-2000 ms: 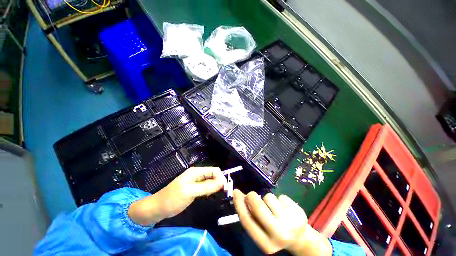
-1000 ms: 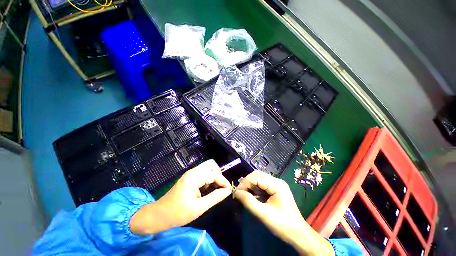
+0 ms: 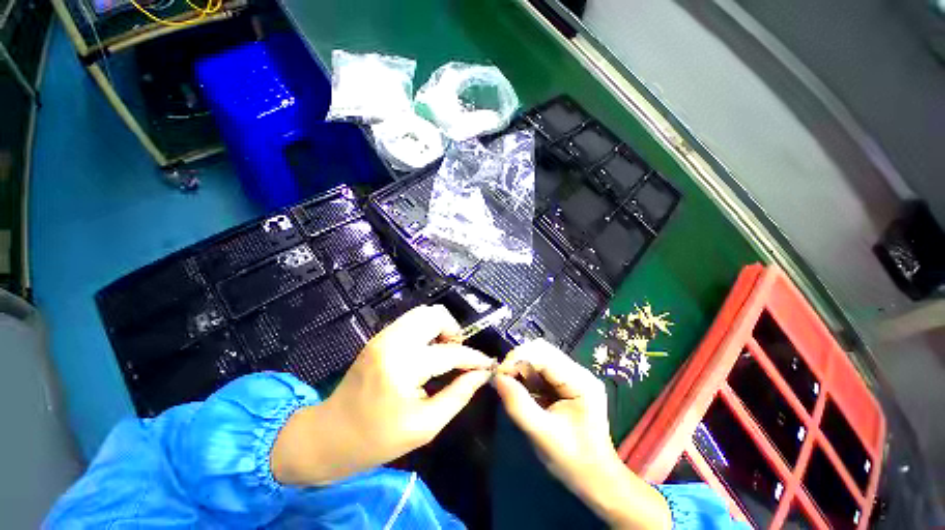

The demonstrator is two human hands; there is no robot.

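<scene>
My left hand (image 3: 389, 388) is bare and holds a slim pale strip (image 3: 485, 322) that sticks out above its fingers. Its thumb and fingertip meet the fingertips of my right hand (image 3: 554, 399) over a tiny part (image 3: 494, 370), too small to make out. My right hand's fingers are curled, and what lies inside them is hidden. Both hands are above the near edges of the black blister trays (image 3: 311, 280).
A clear plastic bag (image 3: 487, 202) lies on the middle tray. White bags (image 3: 371, 87) and a white roll (image 3: 407, 141) lie behind. A pile of tan slivers (image 3: 632, 344) is on the green bench, beside a red-orange tray (image 3: 772, 362). A blue stool (image 3: 249, 93) stands at left.
Two seconds ago the hands were apart with white pieces showing between and below them. Now their fingertips are together, slightly higher than one second ago. The view has shifted a little.
</scene>
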